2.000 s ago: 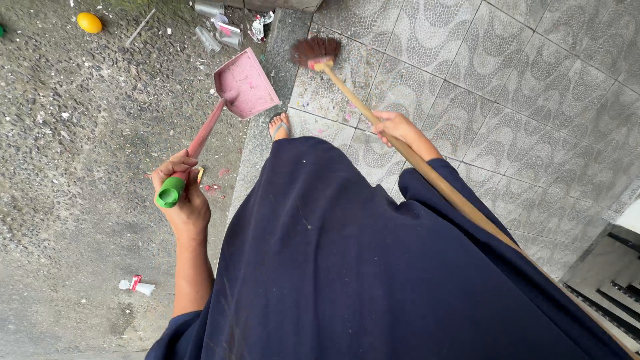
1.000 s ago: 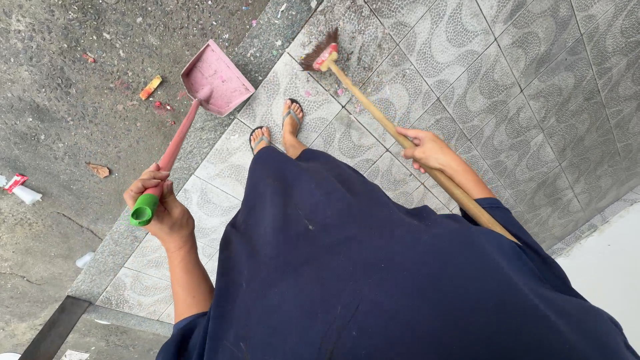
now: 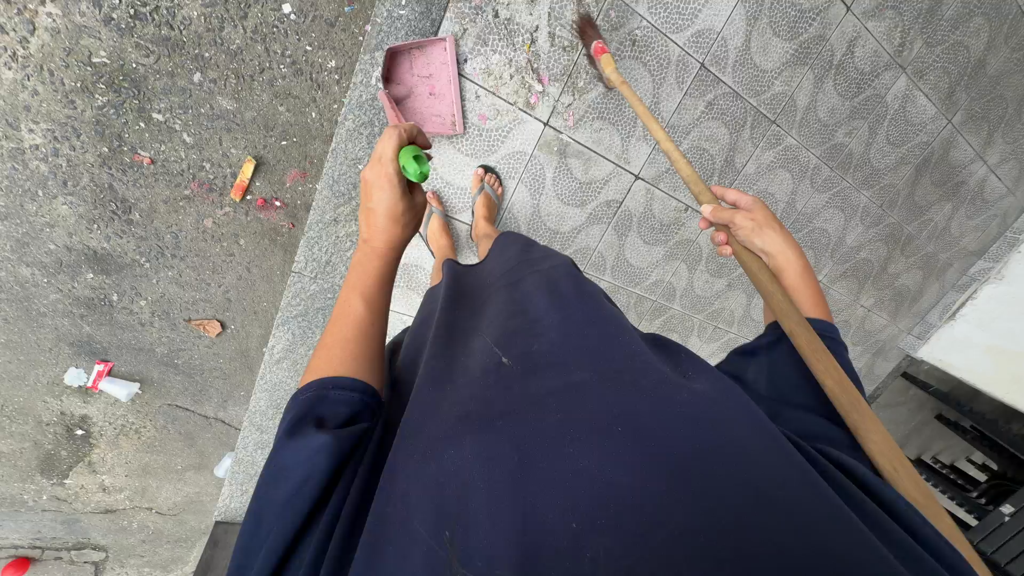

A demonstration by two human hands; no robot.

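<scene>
My left hand [image 3: 392, 192] is closed on the handle of a pink plastic dustpan [image 3: 424, 84], whose green grip end [image 3: 414, 164] points up toward me. The pan's open side faces right, by the inner edge of the stone curb. With fingers and thumb, my right hand [image 3: 744, 224] holds the wooden stick of a broom [image 3: 688, 172]. Its dark bristles [image 3: 590, 34], slightly blurred, are at the top over the patterned tiles. Between pan and bristles lies a scatter of dirt and small pink scraps [image 3: 534, 88].
A granite curb [image 3: 300, 312] divides the tiles from rough pavement at left. On the pavement lie a yellow-red wrapper [image 3: 242, 178], a dry brown leaf [image 3: 206, 327] and crumpled plastic [image 3: 118, 389]. My sandalled feet [image 3: 485, 196] stand on the tiles. A white wall [image 3: 980, 348] and black metal bars are at right.
The dustpan has moved from over the pavement and curb to the tiles' edge, nearer the dirt. Its handle has swung more upright toward me. My right hand still holds the broom.
</scene>
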